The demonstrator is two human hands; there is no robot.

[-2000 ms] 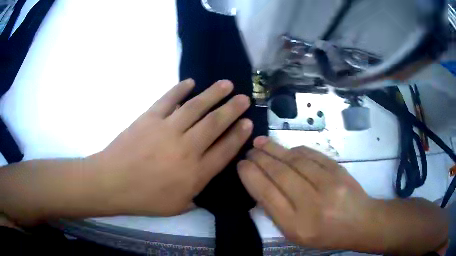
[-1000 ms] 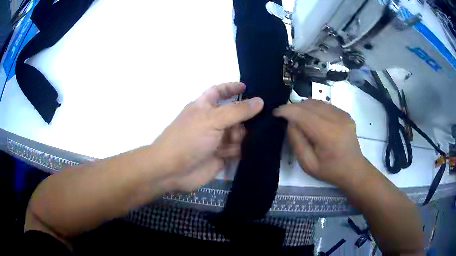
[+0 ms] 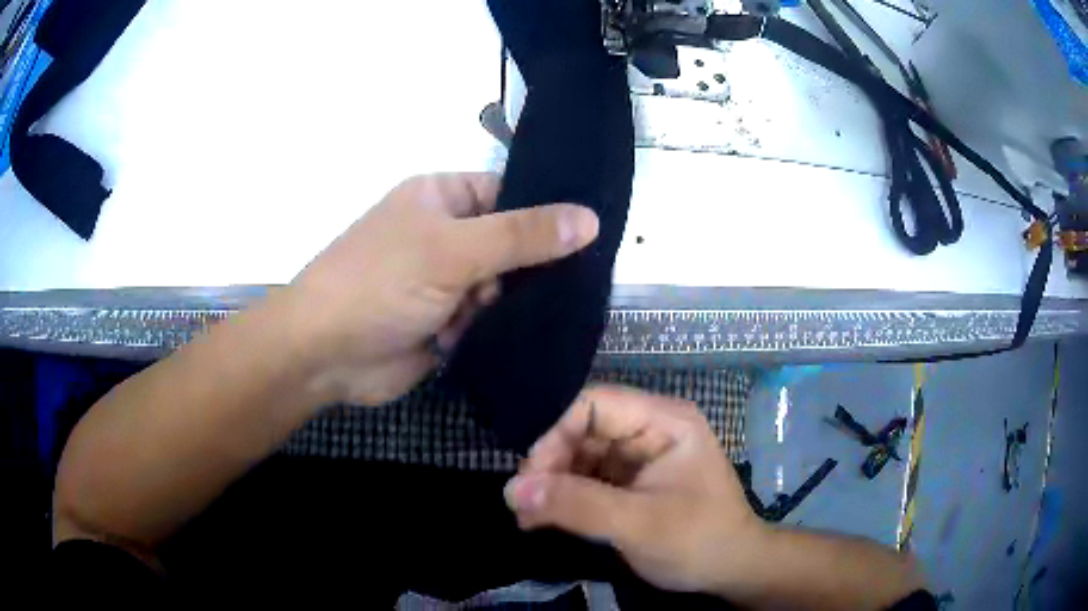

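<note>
A wide black rib band runs from the presser foot area down over the table's front edge. My left hand holds the band, thumb on top and the other fingers beneath or behind it. My right hand is lower, over my lap, with its fingers bent at the band's lower end; whether it grips the band there is hard to tell against the black cloth. The needle plate shows just right of the band.
Black shears and a thin black binding tape lie at right, by an orange tape guide. Another black band lies at left. A ruler runs along the front edge. Black scraps lie on the floor.
The view has shifted lower. My left hand now holds the band nearer the table's front edge. My right hand has moved from near the presser foot down to the band's lower end over my lap.
</note>
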